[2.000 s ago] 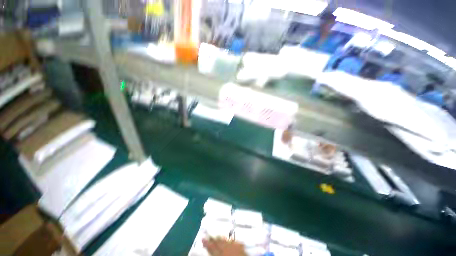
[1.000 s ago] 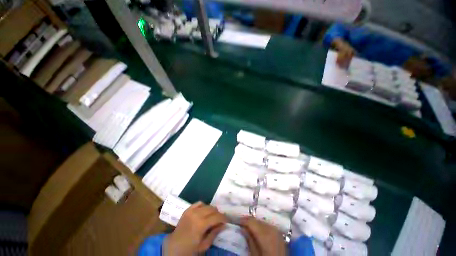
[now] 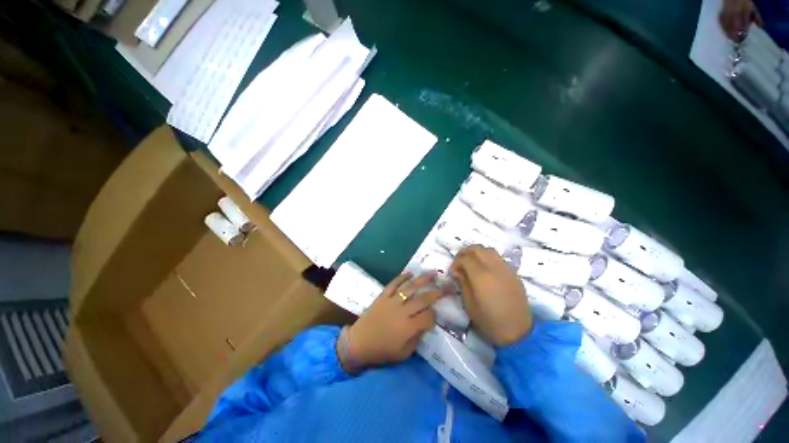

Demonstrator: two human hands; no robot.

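White cylindrical units [image 3: 554, 266] lie in tight slanted rows on a white layer sheet in front of me, each with a small dark mark. My left hand [image 3: 389, 322], with a ring, is over the near left units, fingers bent and tips down. My right hand [image 3: 493, 296] is beside it with its fingertips pinched together over a unit; whether a label is between them is too small to tell. A white printed strip [image 3: 463, 368] lies against my body below the hands. Another white piece [image 3: 353, 285] shows left of my left hand, partly covered by it.
An open carton [image 3: 195, 290] stands at left with two white units [image 3: 227, 221] inside. A plain white sheet [image 3: 356, 177], loose white papers [image 3: 290, 117] and printed sheets [image 3: 216, 65] lie beyond it. A label sheet [image 3: 735, 402] is at lower right. Another person's hand [image 3: 740, 17] is at upper right.
The view has tilted down and closer to the bench. My two hands have come together over the near left units; my right hand's fingertips are now pinched.
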